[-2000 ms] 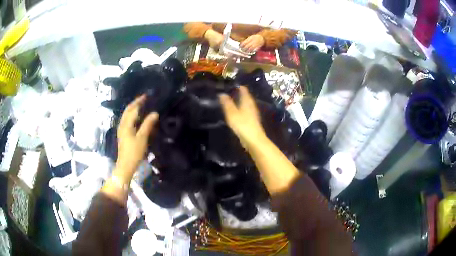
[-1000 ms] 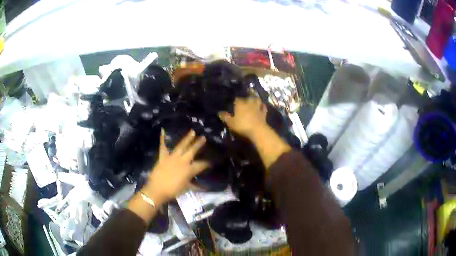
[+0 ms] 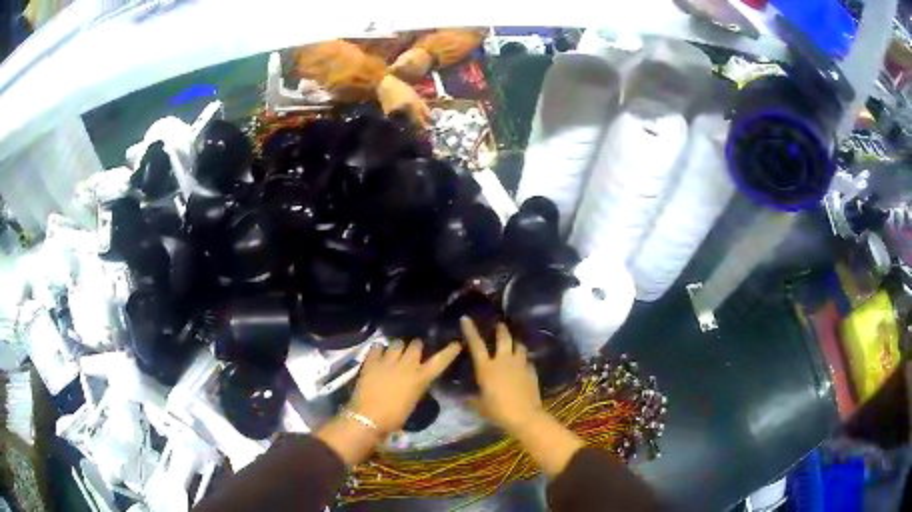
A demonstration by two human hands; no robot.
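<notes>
A large heap of glossy black cups [image 3: 340, 270] lies in front of me. My left hand [image 3: 395, 383] is at the heap's near edge, fingers spread, beside white parts. My right hand [image 3: 505, 375] is just right of it, fingers apart against the near black cups. I see no cup clearly gripped in either hand. A bundle of yellow-red wire leads [image 3: 480, 462] with silver ends lies below my hands, partly hidden by my wrists. White housings [image 3: 125, 420] are piled at the left.
Stacked white round parts [image 3: 630, 190] stand at the back right, with a purple-ringed black object [image 3: 780, 158] beside them. A carton of small white parts [image 3: 462, 133] is behind the heap. Another person's orange sleeves and hands [image 3: 400, 95] are beyond. A yellow object [image 3: 870, 343] and blue crate [image 3: 838, 482] are right.
Both hands have moved from the middle of the heap to its near edge. The view has shifted, so the wire bundle shows more fully and the other person's hands are in view again.
</notes>
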